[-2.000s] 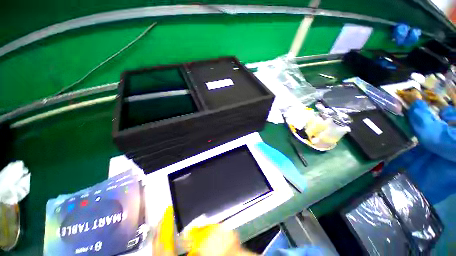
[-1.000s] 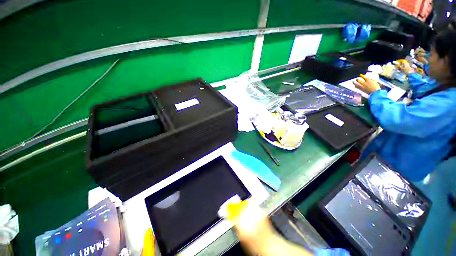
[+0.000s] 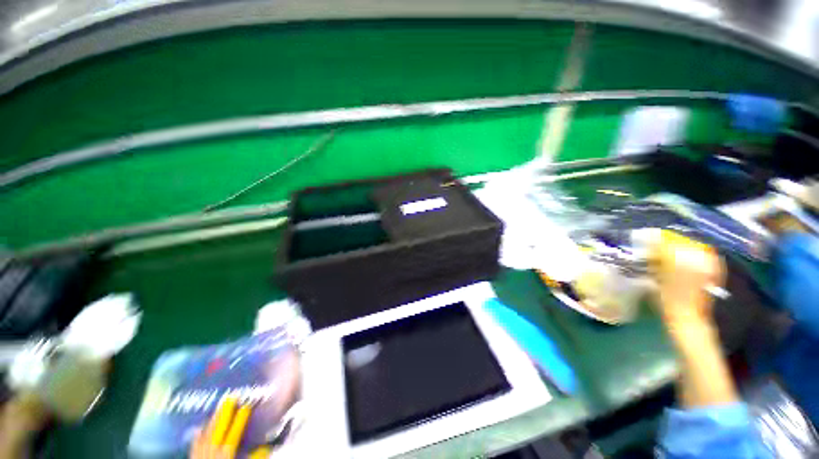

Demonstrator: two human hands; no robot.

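Observation:
The black tablet (image 3: 422, 372) lies face up on the white pad (image 3: 449, 430), with a pale reflection or mark near its upper left corner. My left hand (image 3: 224, 435), with yellow finger cots, is partly cut off by the bottom edge. Its fingers lie apart over the printed "SMART TABLET" film pile (image 3: 175, 385), left of the pad. My right hand (image 3: 687, 273) is raised beside the right dish (image 3: 584, 300), blurred, with a yellow cot and something white at the fingertips; whether it holds anything is unclear.
Black foam trays (image 3: 391, 269) stand stacked behind the pad. A blue flat piece (image 3: 534, 345) lies right of it. Clear plastic (image 3: 548, 215) lies behind the right dish. Another person's blue sleeve (image 3: 797, 278) is at right. Another hand (image 3: 20, 426) and white crumpled pieces (image 3: 103, 324) are at far left.
My right hand has moved from the tablet's right edge to the right dish. My left hand has moved from the tablet's lower left side onto the film pile. The view has turned left.

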